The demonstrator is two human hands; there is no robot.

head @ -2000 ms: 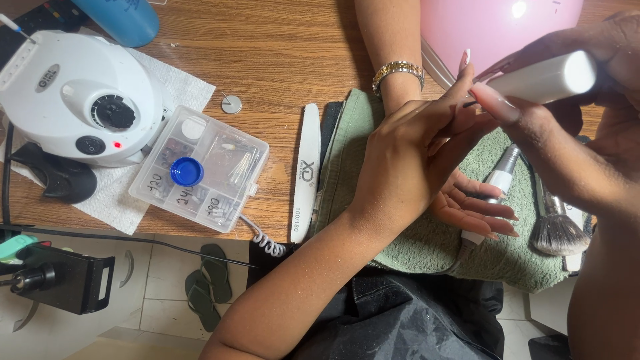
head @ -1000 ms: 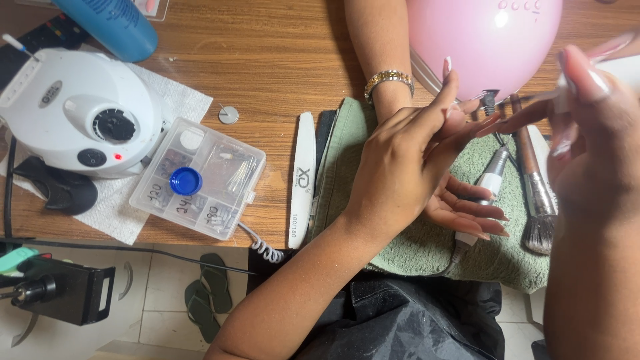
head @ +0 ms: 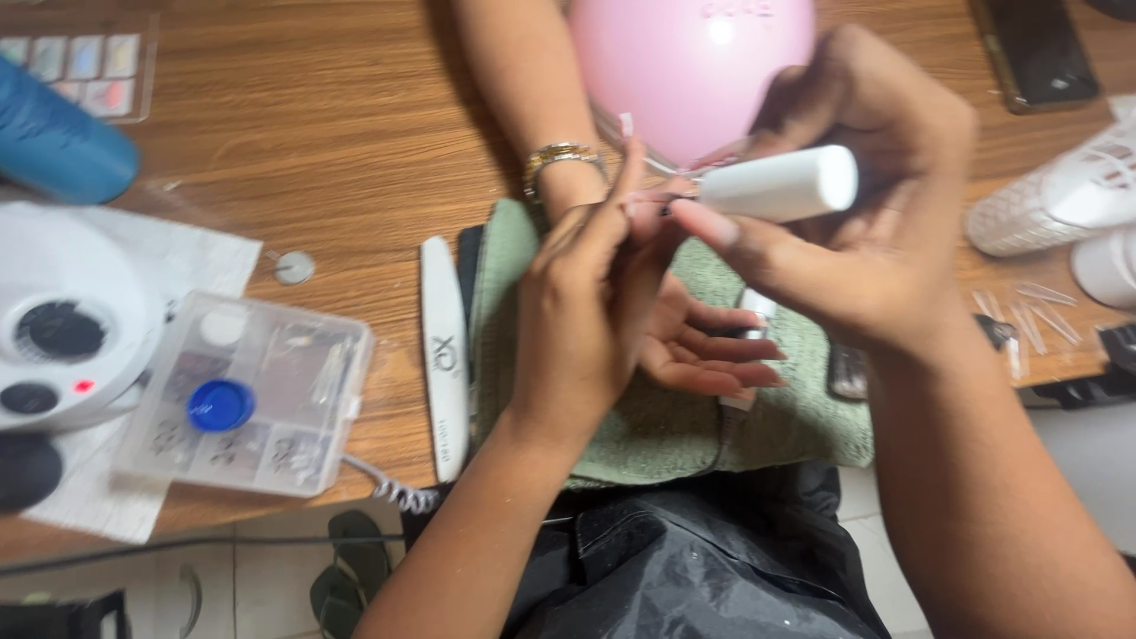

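My left hand (head: 577, 311) grips a finger of another person's hand (head: 710, 342), which lies palm up above a green towel (head: 621, 444). That person's wrist wears a gold and silver bracelet (head: 561, 161). My right hand (head: 852, 240) holds a white cylindrical container (head: 772, 185), probably a nail product bottle, sideways at the gripped fingertip. The container's narrow end is blurred and partly hidden by my fingers. Under the other person's fingers, a white and silver handpiece (head: 756, 306) shows in part. Brush bristles (head: 848, 371) lie partly behind my right wrist.
A nail file (head: 444, 364) lies left of the towel. Further left are a lidded plastic case (head: 306, 426) with a blue cap (head: 220, 405), a nail drill unit (head: 80, 311) and a blue bottle (head: 62, 133). A pink lamp (head: 692, 71) stands behind; clear nail tips (head: 1034, 319) and a phone (head: 1038, 53) are at right.
A second ago my right hand was further right, with a thin tool stretching toward the fingers. Now it is back against the held fingertip with the white container. My left hand keeps its hold.
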